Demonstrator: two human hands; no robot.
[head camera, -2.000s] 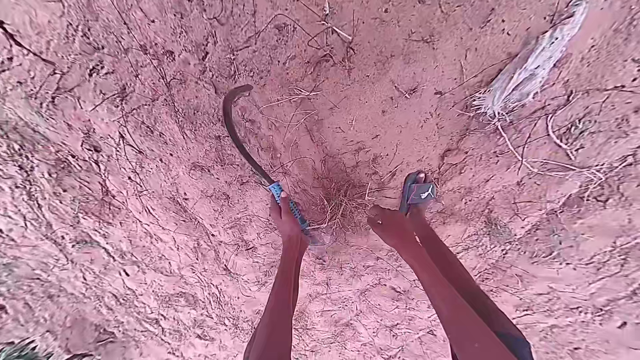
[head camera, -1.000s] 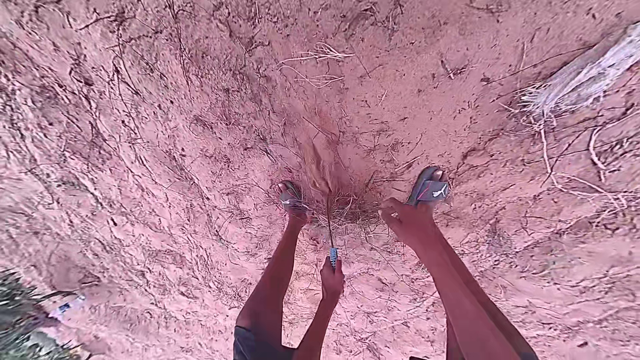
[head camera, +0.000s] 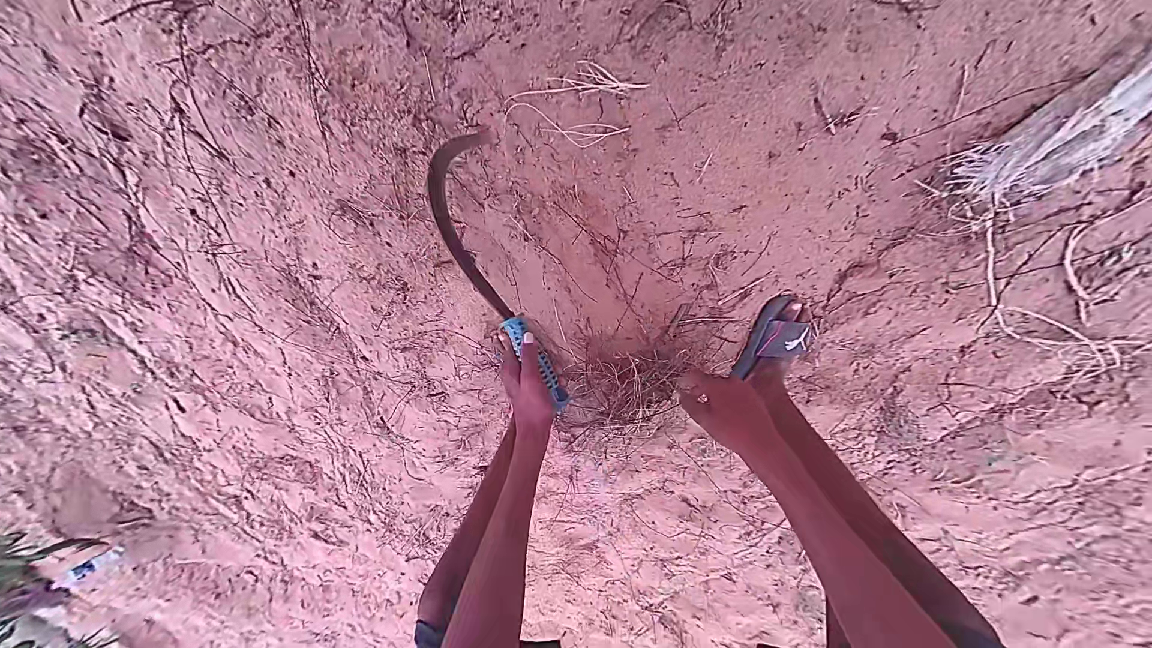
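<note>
My left hand (head camera: 529, 387) is closed around the blue, dark-patterned handle of a sickle (head camera: 447, 211). Its long dark blade reaches up and to the left, and the tip hooks right. Right of the handle, a clump of dry stems and twigs (head camera: 630, 382) lies on reddish soil. My right hand (head camera: 724, 409) is at the clump's right edge with the fingers curled; whether stems are between them is not clear. Just beside that hand is my right foot in a dark slide sandal (head camera: 765, 337). My left foot is hidden behind the left hand and forearm.
A pale, frayed woody stump or bundle of fibres (head camera: 1053, 144) lies at the upper right, with thin roots (head camera: 1053, 333) trailing below it. Loose pale twigs (head camera: 589, 85) rest beyond the clump. Green leaves (head camera: 22, 576) and a small whitish object (head camera: 94, 564) show at the lower left.
The sickle, between the feet and blurred one second ago, has swung to the left with my left hand. My right hand remains near the clump's right side.
</note>
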